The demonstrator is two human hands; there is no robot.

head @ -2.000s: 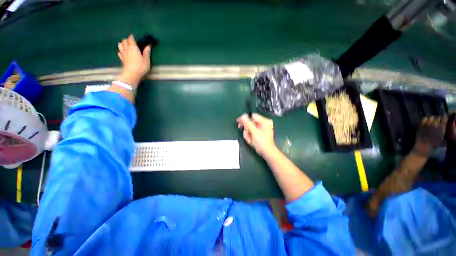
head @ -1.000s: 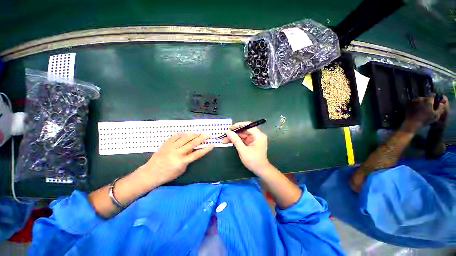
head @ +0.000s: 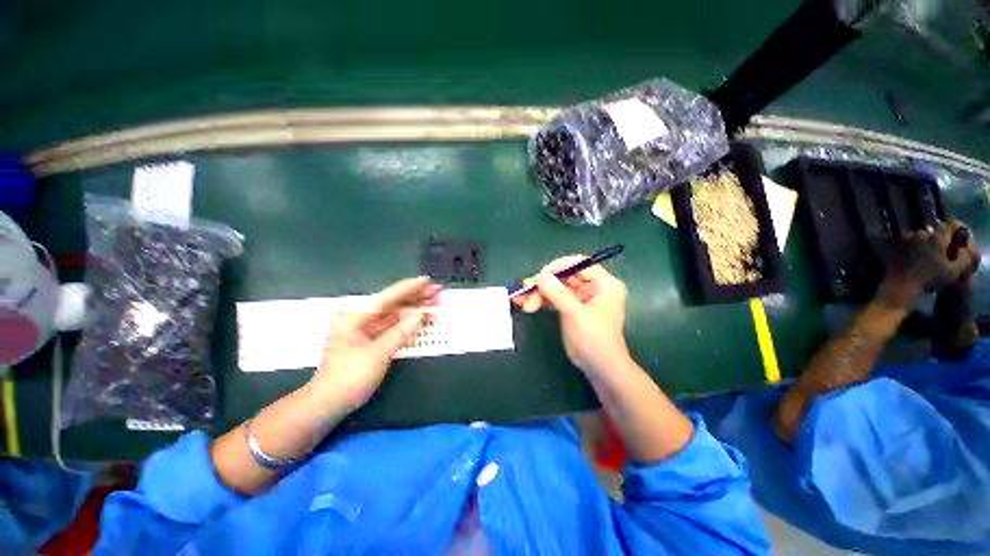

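A long white dot sheet (head: 288, 335) lies flat on the green bench before me. My left hand (head: 369, 339) is over the middle of the sheet, fingers apart, with nothing seen in it. My right hand (head: 586, 310) holds a thin black pen-like stick (head: 592, 261) at the sheet's right end, its tip pointing down left. Whether a dot is on the tip is too small to tell. A flat black plastic housing (head: 453, 260) lies on the bench just behind the sheet, touching neither hand.
An open bag of rings (head: 651, 152) lies back right, beside a tray of tan pieces (head: 725, 223). A neighbour's hands are at a black compartment tray (head: 830, 234). A zip-lock bag of rings (head: 147, 315), spare dot sheet (head: 163, 192) and fan (head: 22, 288) are left. A pale rail (head: 326, 123) runs behind.
My left hand came back from the belt to the sheet, then lifted slightly. The housing now lies behind the sheet. My right hand moved to the sheet's end, then slightly right with the stick.
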